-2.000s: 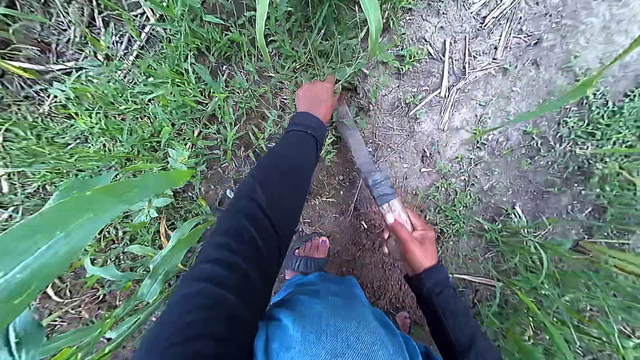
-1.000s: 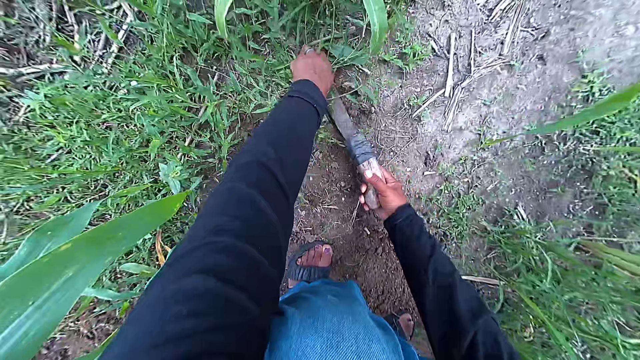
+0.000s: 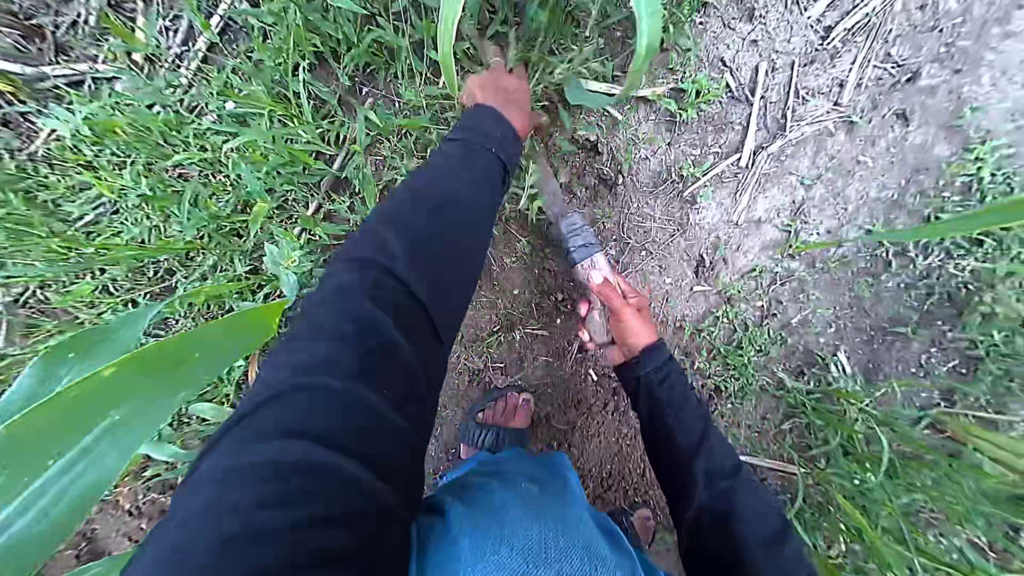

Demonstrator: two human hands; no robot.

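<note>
At the upper middle, my left hand [image 3: 502, 94] reaches down into green weeds [image 3: 552, 48], fingers partly hidden among the leaves; whether they grip any stems cannot be made out. My right hand [image 3: 626, 317] is closed around the worn handle [image 3: 593, 268] of a bladed hand tool, with dark wrapping [image 3: 578, 238] where handle meets blade. Its blade [image 3: 550, 186] points up and left toward my left hand, and the far end is hidden by plants and the hand.
Broad green leaves [image 3: 120, 392] stick in from the left, and a narrow leaf [image 3: 952, 226] from the right. Dry stalks [image 3: 754, 116] lie on bare soil at the upper right. My sandalled foot [image 3: 500, 416] stands on soil below the tool.
Since two seconds ago, my right hand and the tool have moved left, closer beneath my left hand. The left hand stays among the weeds.
</note>
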